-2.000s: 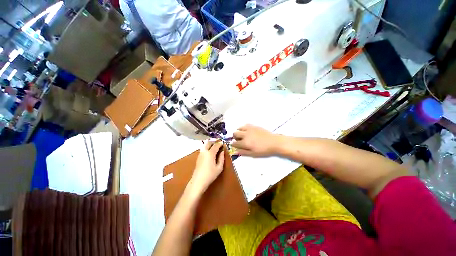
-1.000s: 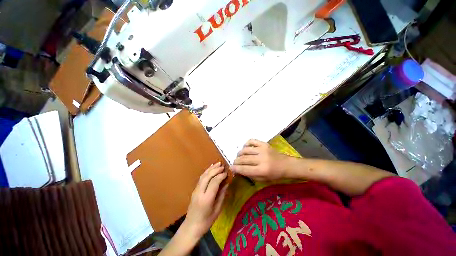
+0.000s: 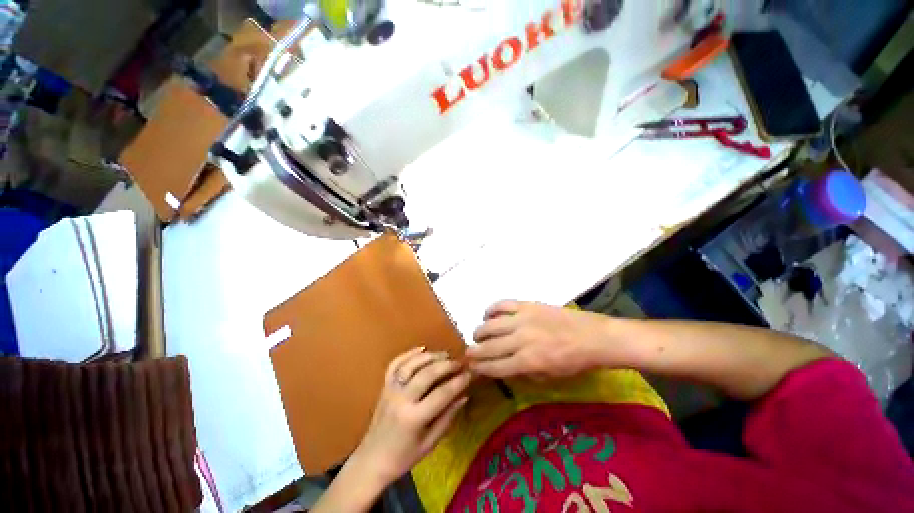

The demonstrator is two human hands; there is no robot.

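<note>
The tan-orange leather panel lies flat on the white table, its far corner at the presser foot of the sewing machine. A small white tab sticks out at its left edge. My left hand rests on the panel's near right part, fingertips at the edge. My right hand pinches the same right edge beside the left fingertips. The needle is too small to make out.
Stacked brown panels stand at left front, with pale backing pieces behind them. Tan panels lie behind the machine. Red-handled snips, an orange tool and a black phone lie at right.
Since two seconds ago, both hands have moved from the needle down the panel's right edge towards my body. In the last second they stay at that edge; mainly the camera view has shifted.
</note>
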